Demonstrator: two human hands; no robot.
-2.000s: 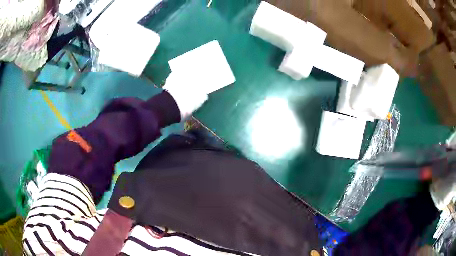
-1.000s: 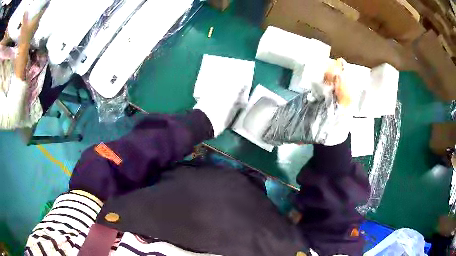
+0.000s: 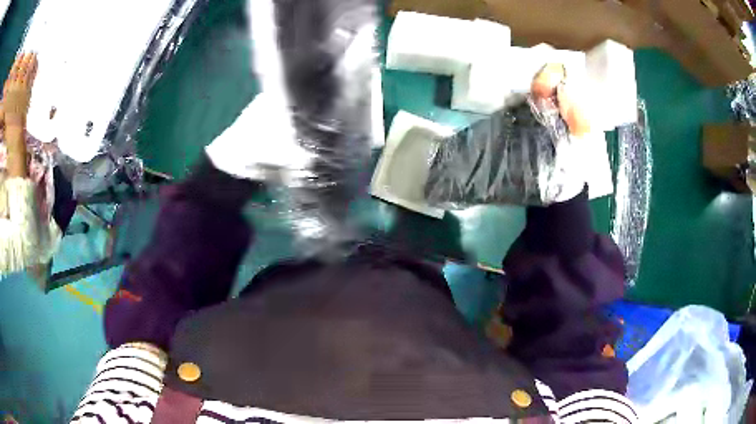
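Note:
A long dark bagged unit [image 3: 327, 108], blurred, stands across the middle of the view from the top edge down to my apron. My left hand [image 3: 257, 149], in a white glove, is at its left side; its fingers are hidden or blend with white, so its grip is unclear. My right hand [image 3: 568, 124], white-gloved with bare fingertips, holds a dark part in crinkled clear film [image 3: 493, 161]. The left end of this part is at a white foam end cap [image 3: 406, 161] with a recessed face, tilted on the green table.
White foam blocks [image 3: 448, 41] lie behind my right hand, before brown cartons [image 3: 580, 21]. A clear film strip [image 3: 632, 190] lies right. White bagged housings [image 3: 91, 66] and another person's hand [image 3: 18, 87] are left. A clear plastic sack [image 3: 688, 360] is lower right.
The long bagged unit has come into the middle of the view. My left hand has moved left and is partly covered. My right hand still holds the dark bagged part.

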